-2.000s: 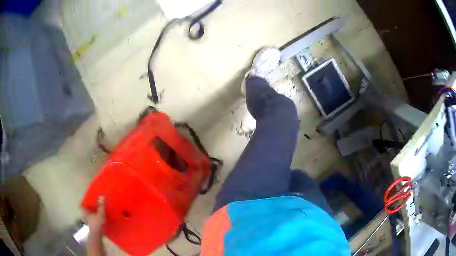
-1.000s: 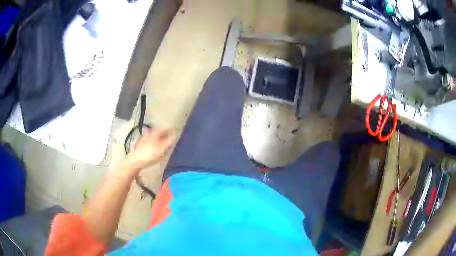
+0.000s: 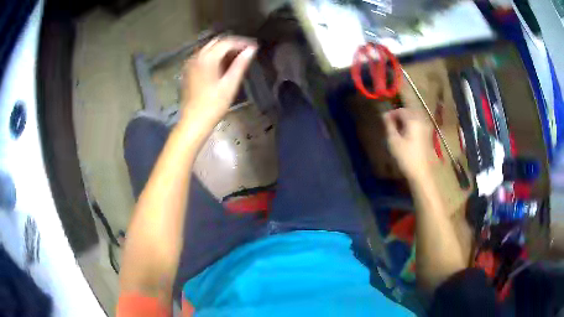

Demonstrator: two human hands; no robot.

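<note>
My left hand point(image 3: 216, 71) is raised at upper left centre, with the thumb and a finger curled towards each other. Nothing clear shows between them. My right hand point(image 3: 407, 136) is blurred, with curled fingers, just below the red-looped scissors point(image 3: 378, 69) at the table edge. A small dark patch shows by its fingertips; whether it is held is unclear. A long thin-shafted tool point(image 3: 433, 117) with a dark handle lies on the wooden shelf, right of my right hand.
The pale table point(image 3: 331, 46) is at the top right. Red-handled tools point(image 3: 438, 133) and a dark tray point(image 3: 470, 111) of slim tools lie on the shelf. A white surface point(image 3: 25, 155) bends along the left edge. A grey pedal frame point(image 3: 143, 80) stands on the floor.
The view has swung right towards the shelf. The red stool-like object seen first is no longer at the left. My left hand is raised higher and my right hand has come into view.
</note>
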